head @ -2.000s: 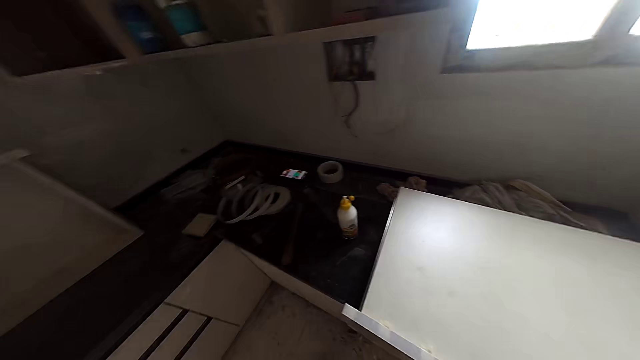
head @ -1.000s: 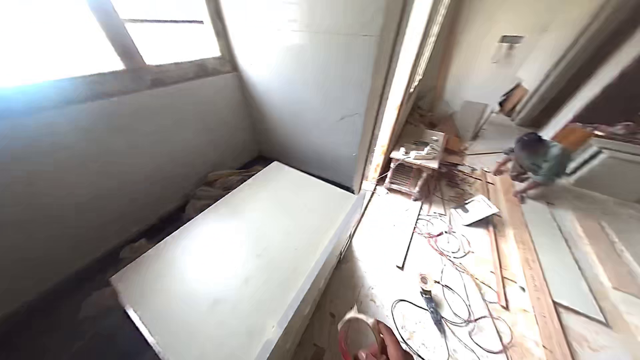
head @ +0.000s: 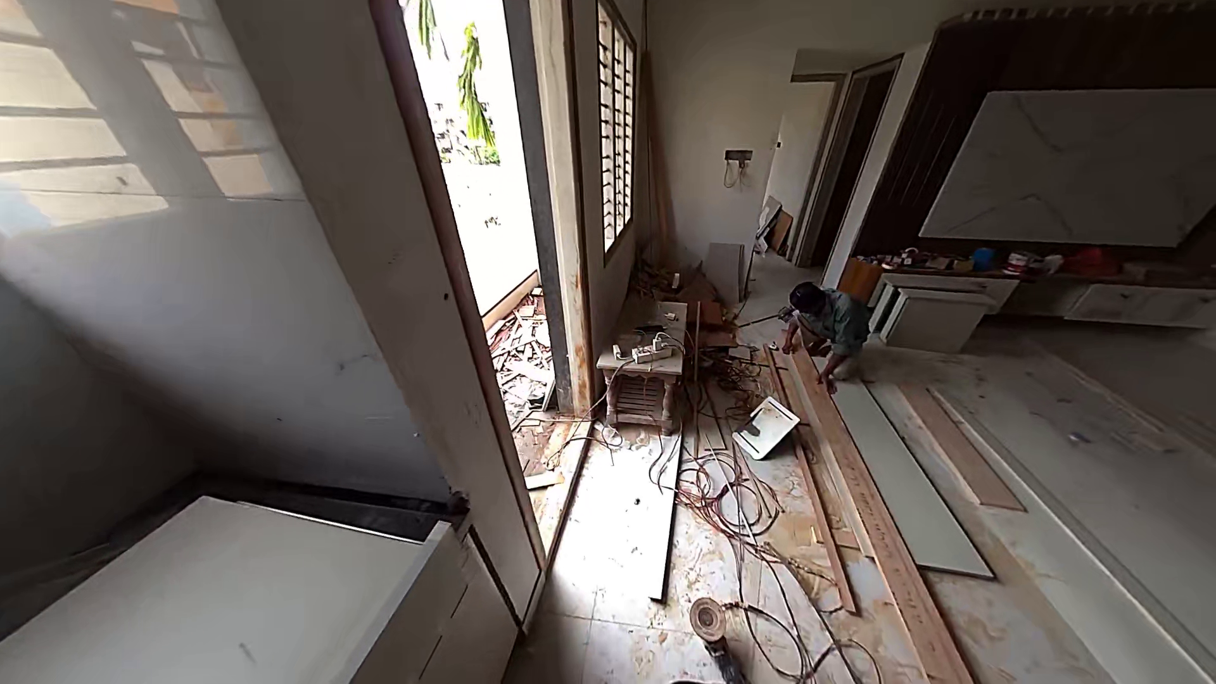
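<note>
Neither of my hands shows in the head view now. At the lower left lies a white panel (head: 228, 589) with a raised edge, on top of a low cabinet. An angle grinder (head: 711, 627) with a round disc rests on the tiled floor at the bottom centre, its cord running to the right. Loose cables (head: 736, 499) lie coiled on the floor beyond it. Long wooden boards (head: 879, 532) stretch away to the right of the cables, with a pale green panel (head: 917, 484) beside them.
A person (head: 831, 328) crouches at the far end of the boards, hands on them. A small wooden table (head: 641, 370) holds power strips by the doorway. A white tilted box (head: 766, 427) stands near the cables. Wood scraps (head: 522, 361) litter the ground outside.
The view has swung far right, from the corner with the glue bottle to the room. One second ago a hand with a roll of tape showed at the bottom edge; it is out of view now.
</note>
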